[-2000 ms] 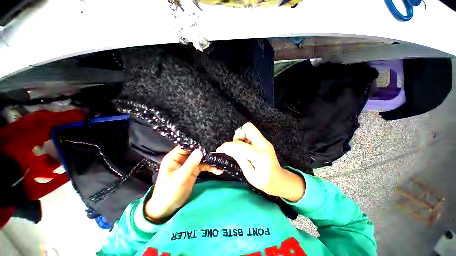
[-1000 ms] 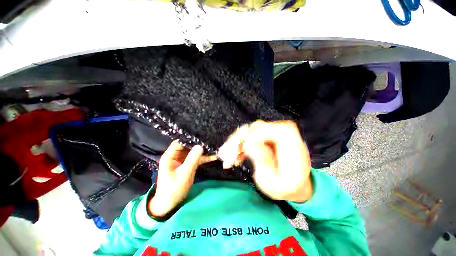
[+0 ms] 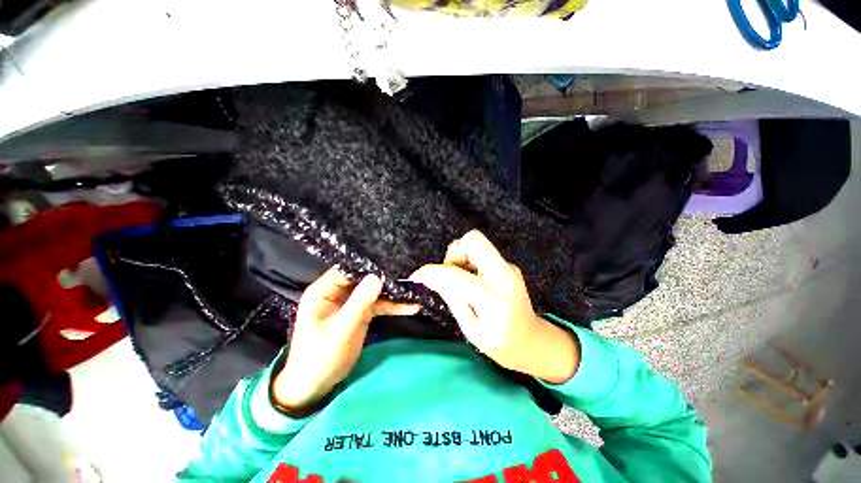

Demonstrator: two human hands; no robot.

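The dark, nubbly garment piece (image 3: 349, 170) fills my lap and reaches under the table edge. A flecked black and white braid trim (image 3: 302, 227) runs along its near edge. My left hand (image 3: 332, 325) pinches the trimmed edge between thumb and fingers, with one finger stretched beneath it. My right hand (image 3: 486, 302) is just to the right, with thumb and bent fingers closed at the same edge. A needle or thread cannot be made out at the fingertips. Smooth dark cloth (image 3: 281, 257) shows below the trim.
The white table (image 3: 236, 47) crosses the top, with blue scissors handles (image 3: 763, 24), a yellow bundle (image 3: 491, 7) and a pale strip (image 3: 373, 57) over its edge. A blue-edged container (image 3: 132, 325) and red item (image 3: 57, 274) are left; black cloth (image 3: 614, 208) and purple stool (image 3: 732, 193) are right.
My right hand was raised and blurred a second ago; it is now lower, back at the trimmed edge. My left hand has stayed in nearly the same place.
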